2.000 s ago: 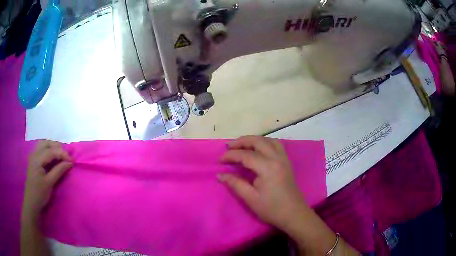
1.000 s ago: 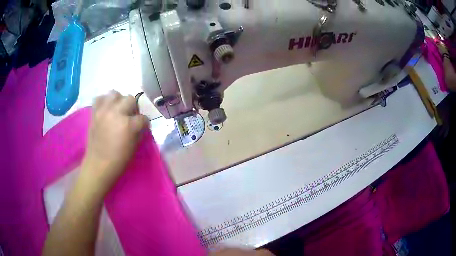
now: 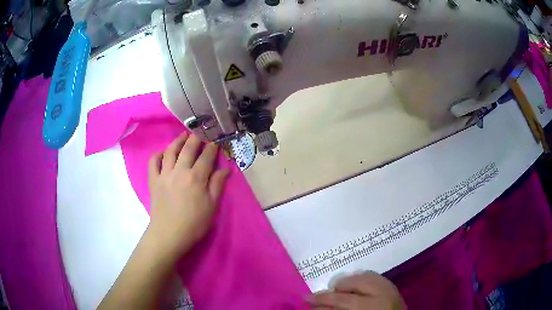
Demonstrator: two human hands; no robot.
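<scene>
A bright pink fabric panel (image 3: 233,242) runs diagonally from behind the needle area to the bottom edge, its far end folded over. My left hand (image 3: 184,187) lies flat on it, fingertips close to the presser foot and needle plate (image 3: 244,151) of the cream-white lockstitch machine (image 3: 327,48). The panel's edge lies beside the plate; whether it is under the foot is hidden. My right hand (image 3: 360,293), cut off by the bottom edge, has its fingertips at the panel's near right edge; its grip is unclear.
Blue paddle-shaped thing (image 3: 66,91) at upper left, beside a large pink cloth stack (image 3: 27,200). Clear plastic (image 3: 115,18) behind. Ruler markings (image 3: 399,224) along the table edge. Dark pink cloth (image 3: 514,236) at lower right. Part of another person's pink cloth (image 3: 535,63) at far right.
The panel has turned from lying crosswise before the machine to diagonal, its far end beside the machine head. My left hand has moved forward to the needle area; my right hand has dropped to the bottom edge.
</scene>
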